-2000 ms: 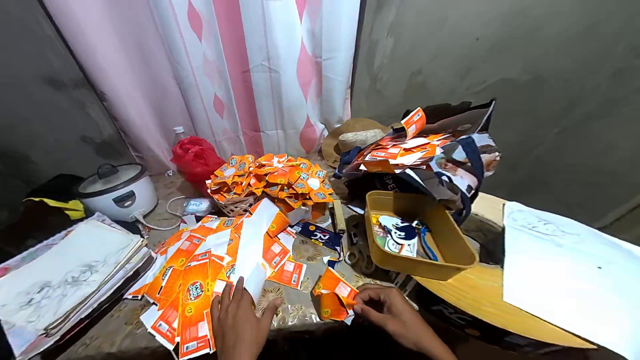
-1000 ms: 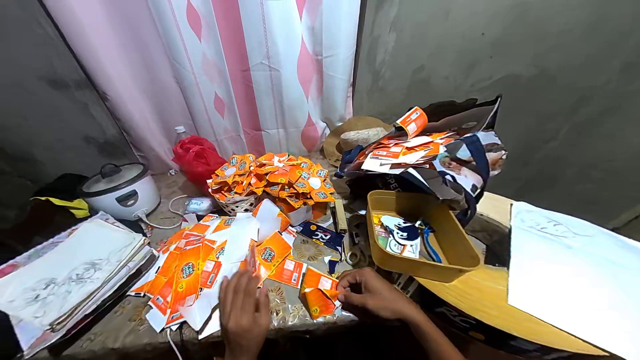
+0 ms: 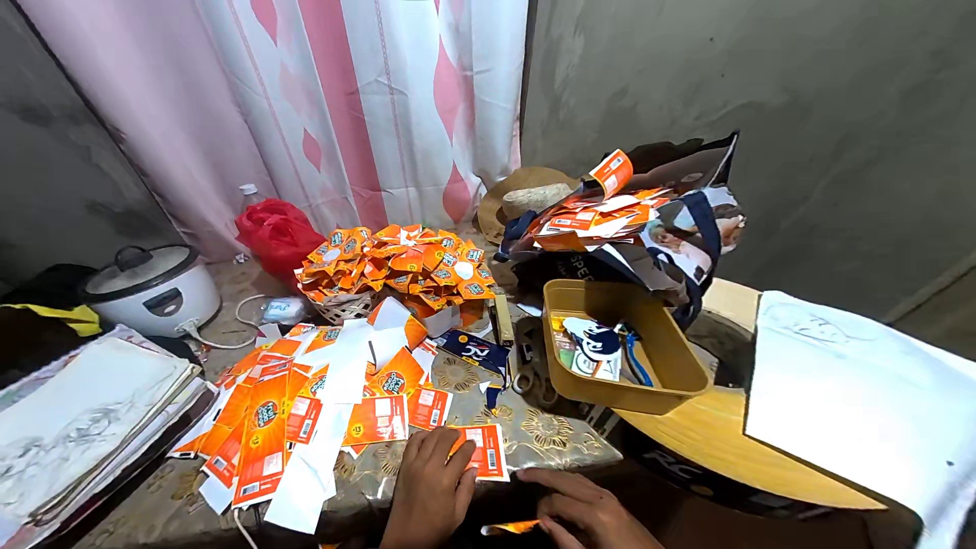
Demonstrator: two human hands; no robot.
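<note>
My left hand [image 3: 433, 484] lies on an orange and white printed paper piece [image 3: 486, 451] at the table's front edge, fingers pressing its left part. Just right of it, my right hand [image 3: 579, 507] hovers at the edge with fingers spread; a small orange piece [image 3: 512, 527] shows below, by its fingertips, and whether it is held is unclear. Orange and white paper strips [image 3: 263, 427] lie in a spread pile to the left. Behind them, a woven basket [image 3: 341, 308] holds a heap of folded orange paper pieces [image 3: 412, 259].
A tan plastic tub [image 3: 671, 381] with a blue-handled tool stands right, before a bag [image 3: 705, 229] full of orange papers. Scissors [image 3: 535, 385] lie beside the tub. A rice cooker [image 3: 156, 293], red plastic bag [image 3: 278, 236] and drawing sheets [image 3: 91, 427] are left; a large white sheet [image 3: 854, 404] is far right.
The folded orange piece between my hands now lies flatter under my left hand, which has moved right from the paper pile. My right hand has shifted lower, toward the table's edge.
</note>
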